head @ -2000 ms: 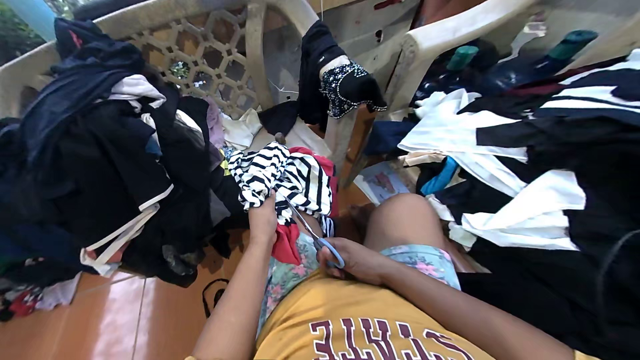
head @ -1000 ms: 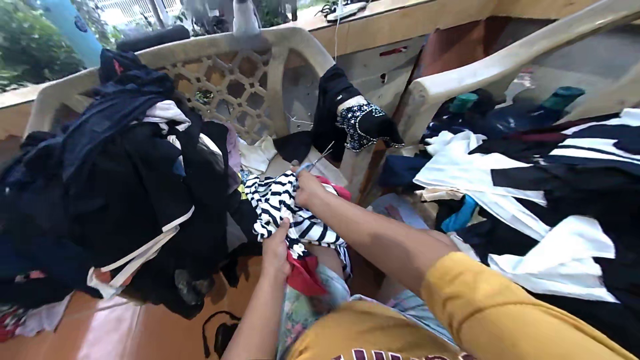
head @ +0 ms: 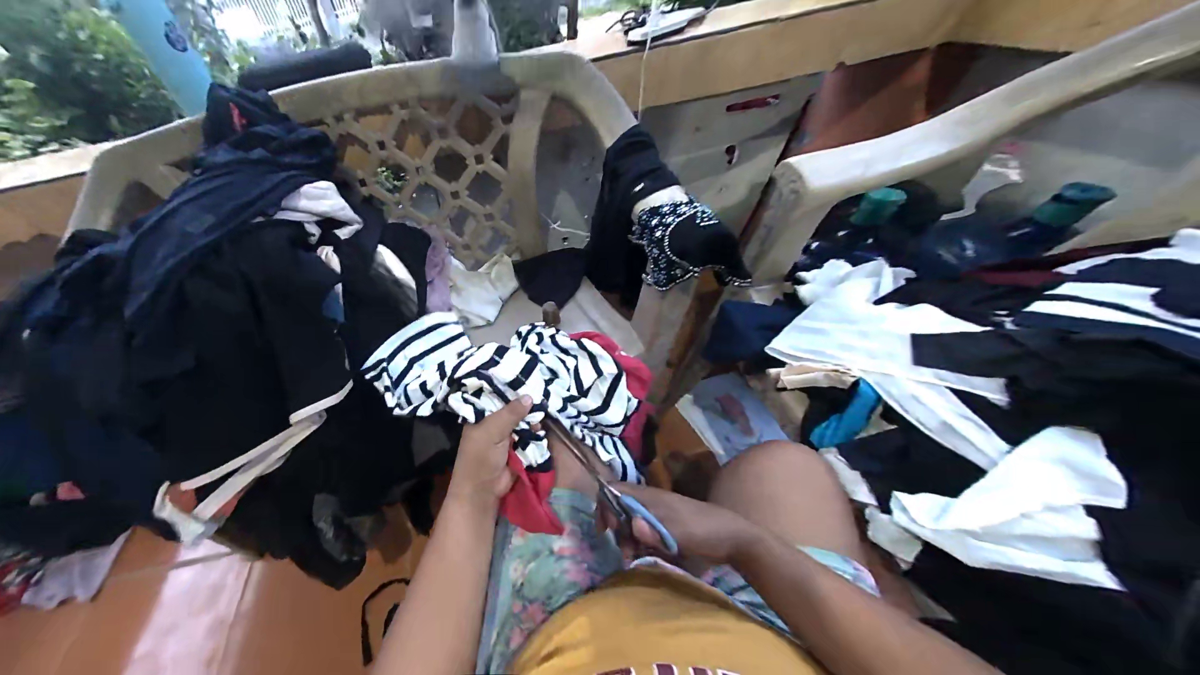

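Note:
My left hand grips a bunched black-and-white striped cloth above my lap. Red fabric hangs below the stripes and shows along their right side too. In my right hand is a pair of scissors with blue-grey handles. The blades point up and left and lie against the cloth beside my left hand; whether they have fabric between them cannot be told.
Dark clothes are heaped on a plastic chair at left. A black beaded cloth hangs over its armrest. At right, white cloth pieces lie on black fabric, near bottles with green caps.
My right hand with the scissors has come back from the far side of the striped cloth to the near right side, above my lap. My left hand still holds the cloth.

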